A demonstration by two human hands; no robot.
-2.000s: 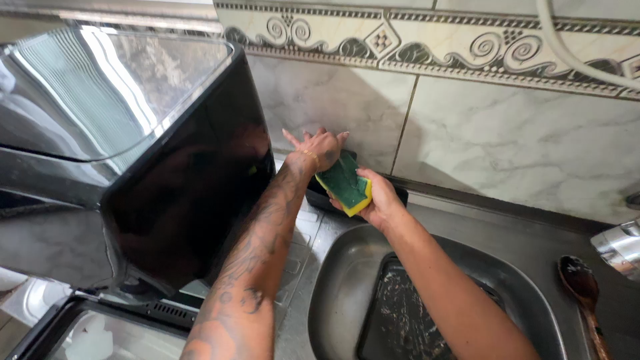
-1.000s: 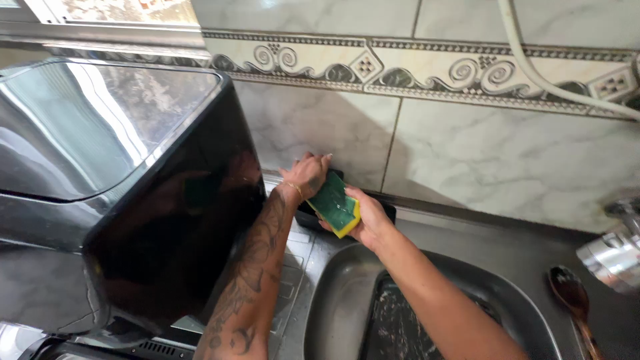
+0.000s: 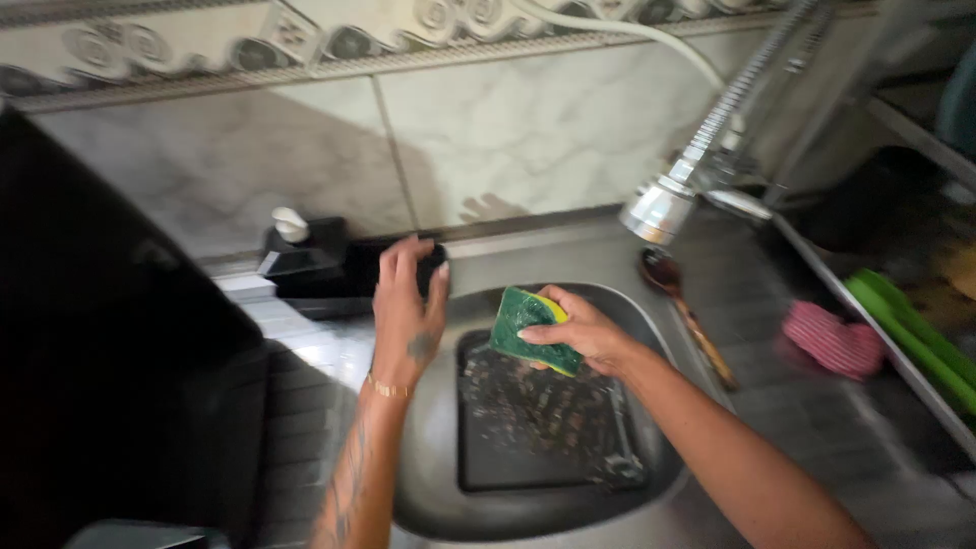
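Note:
My right hand point(image 3: 583, 332) grips a green and yellow scrub sponge point(image 3: 526, 324) above the metal sink point(image 3: 427, 488). Below it in the basin lies a dark rectangular tray point(image 3: 511, 457), wet, with suds and brownish bits on it. My left hand point(image 3: 409, 305), fingers apart and holding nothing, is raised at the sink's left edge, in front of a black caddy point(image 3: 358, 267). On the caddy's left part is a dispenser with a white pump head point(image 3: 290, 225).
A chrome flexible faucet point(image 3: 659, 206) hangs at the sink's back right. A wooden spoon point(image 3: 698, 328) and a pink striped cloth point(image 3: 835, 339) lie on the right counter. Further right stands a metal rack point(image 3: 877, 328) with a green item point(image 3: 915, 335). A large black appliance point(image 3: 114, 343) fills the left.
My hands have moved apart; the right one has carried the sponge from beside the caddy to over the tray. The view has swung right.

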